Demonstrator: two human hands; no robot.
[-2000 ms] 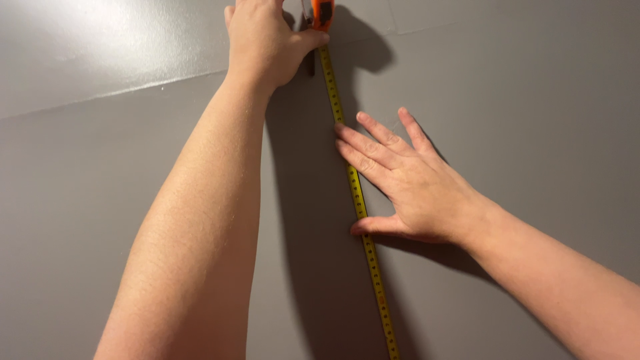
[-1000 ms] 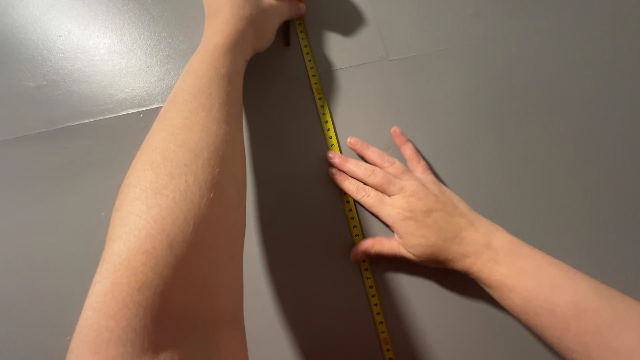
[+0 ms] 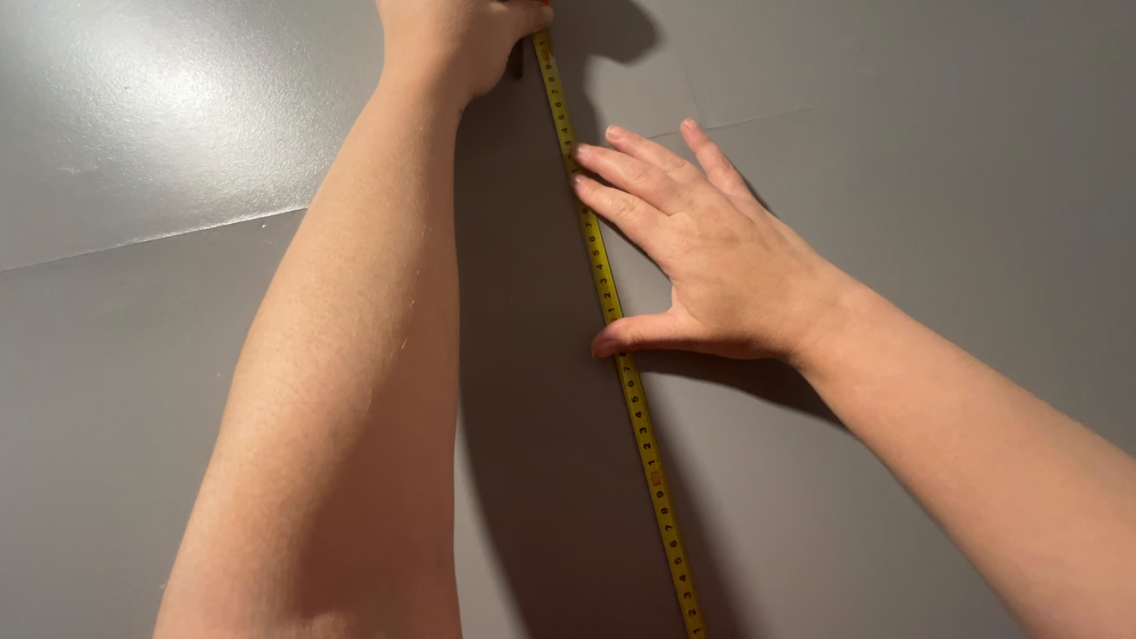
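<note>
A yellow tape measure blade (image 3: 635, 404) runs from the top centre down to the bottom edge, flat along a grey surface. At the top edge my left hand (image 3: 453, 35) is cut off by the frame; it holds the tape measure's case, of which only a sliver of orange (image 3: 545, 3) shows by the thumb. My right hand (image 3: 706, 240) lies spread beside the blade, palm down, with two fingertips at its edge and the thumb across it lower down. Nothing is gripped in the right hand.
The smooth grey surface (image 3: 887, 213) fills the view. A thin seam (image 3: 177, 232) crosses it at the left and goes on behind the right fingertips. Glare lies at the upper left, and dark arm shadows fall along the blade.
The case, plain at the top two seconds ago, is now almost wholly out of the frame with my left hand. My right hand remains spread against the blade.
</note>
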